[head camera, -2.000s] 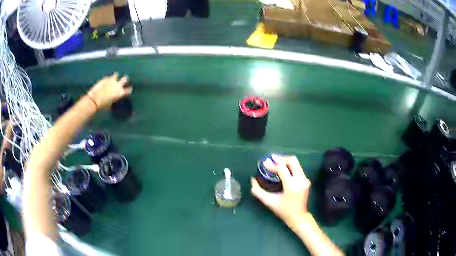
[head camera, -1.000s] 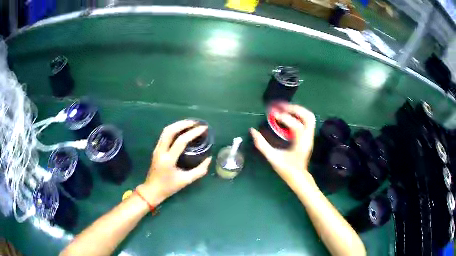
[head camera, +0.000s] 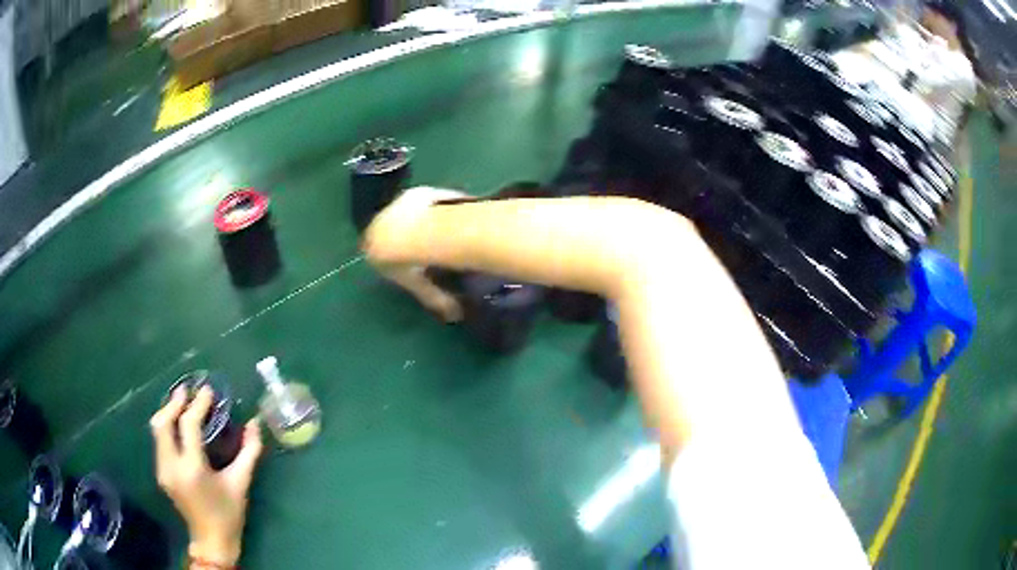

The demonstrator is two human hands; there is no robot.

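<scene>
My left hand (head camera: 206, 473) is around a black cylindrical unit (head camera: 221, 436) at lower left, fingers on its glossy top. A small glass bottle (head camera: 292, 419) with yellowish liquid and a white stem stands just right of it. A black unit with a red-lit ring (head camera: 250, 247) stands farther off. Another unit with a dark top (head camera: 380, 189) stands right of that. My right hand (head camera: 415, 251) is at the left edge of the black housings (head camera: 502, 312). Its fingers are blurred and partly hidden behind the wrist, so its grip does not show.
Units with white leads (head camera: 96, 514) stand at lower left. Densely stacked black housings with silvery rings (head camera: 783, 149) fill the right. A blue stool (head camera: 917, 323) is beside the green bench (head camera: 446, 468). Cardboard boxes (head camera: 268, 31) are across the bench. A person (head camera: 909, 72) is at upper right.
The view has turned right. My right hand has let go of the red-lit unit, now standing away from it, and moved over to the housings. My left hand stays on its unit.
</scene>
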